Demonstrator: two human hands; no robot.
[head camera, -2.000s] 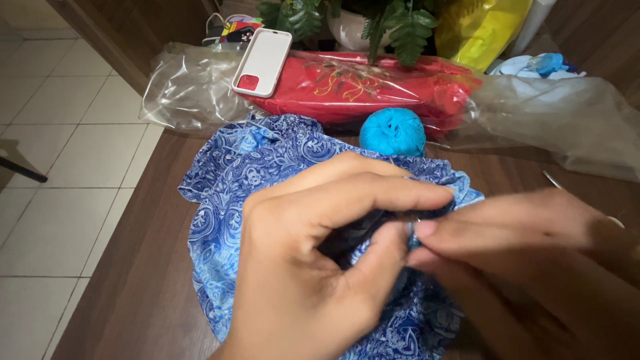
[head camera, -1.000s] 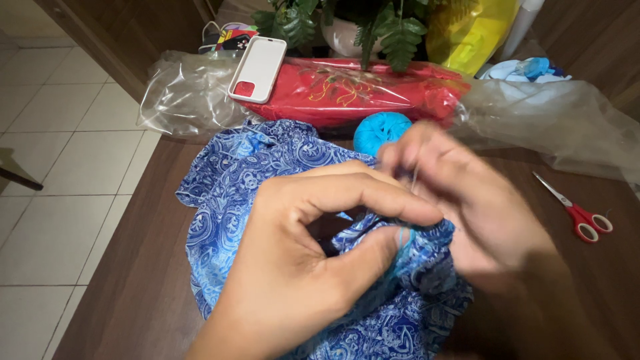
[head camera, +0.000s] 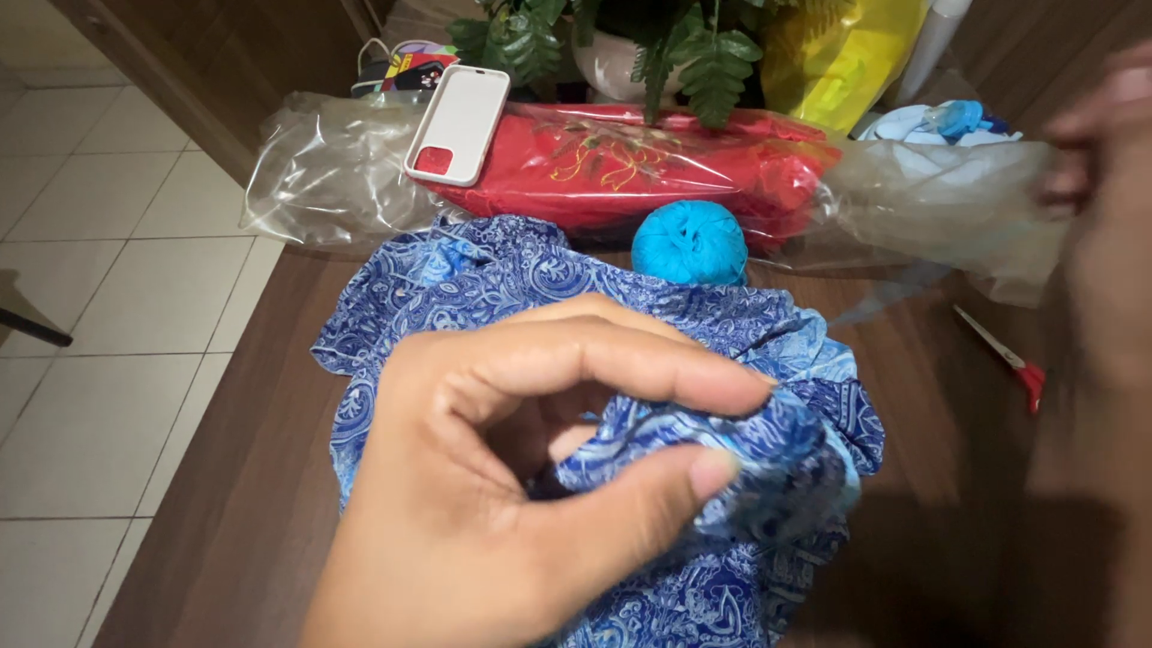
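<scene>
My left hand (head camera: 531, 450) pinches a gathered part of a blue paisley-patterned cloth (head camera: 576, 279) between thumb and forefinger. The rest of that cloth lies spread on the brown wooden table behind and below the hand. My right hand (head camera: 1107, 180) is raised at the far right edge, blurred and partly cut off. Its fingertips look bent together, but whether they hold a needle or thread cannot be told. A faint blurred streak runs from near the cloth towards it. A ball of turquoise thread (head camera: 689, 243) sits just beyond the cloth.
Red-handled scissors (head camera: 1026, 382) lie at the right, partly hidden by my right arm. Behind the cloth is a clear plastic bag (head camera: 333, 180) with red fabric (head camera: 630, 171) inside and a white phone case (head camera: 461, 121) on top. Farther back stand a potted plant (head camera: 621, 63) and a yellow bag (head camera: 837, 63).
My right hand was close beside my left hand at the cloth and has moved away, up and to the right. My left hand keeps its pinch on the cloth.
</scene>
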